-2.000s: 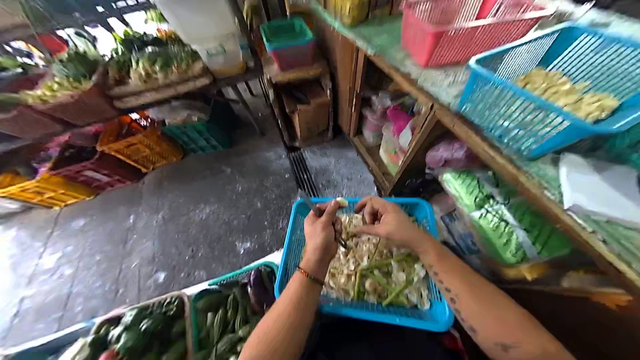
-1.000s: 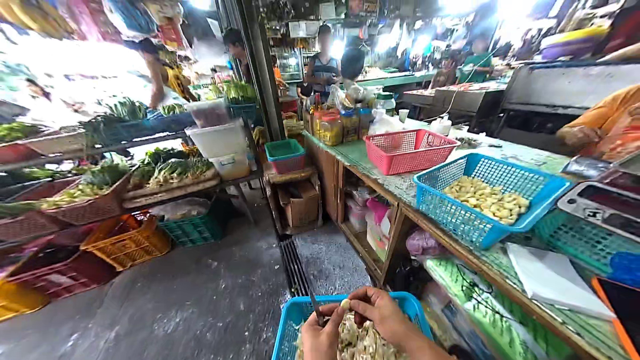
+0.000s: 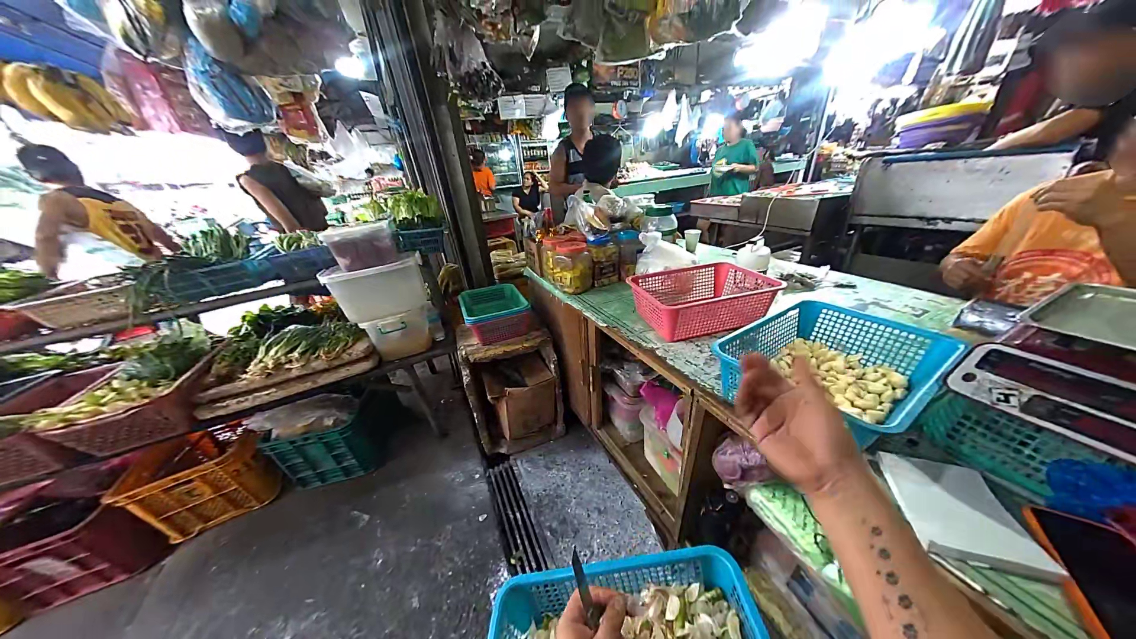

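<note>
My left hand (image 3: pixel 596 614) grips a small knife (image 3: pixel 582 581), blade upward, over a blue plastic basket (image 3: pixel 710 568) low in the view. Garlic cloves and papery skins (image 3: pixel 679 612) lie in that basket. My right hand (image 3: pixel 799 426) is raised in front of the near corner of a second blue basket (image 3: pixel 932 355) on the counter, its fingers spread and nothing seen in them. Peeled garlic cloves (image 3: pixel 852 382) are heaped in this second basket.
The counter (image 3: pixel 568 306) also bears a red basket (image 3: pixel 706 311), jars (image 3: pixel 570 266), a weighing scale (image 3: pixel 1047 382) and a white box (image 3: pixel 963 510). A person in orange (image 3: pixel 1038 240) is behind it. Vegetable crates (image 3: pixel 191 479) line the left; a floor grate (image 3: pixel 517 515) lies ahead.
The view has tilted up. My right hand has left my left hand and moved right and up toward the basket of peeled cloves. My left hand stays over the lower basket.
</note>
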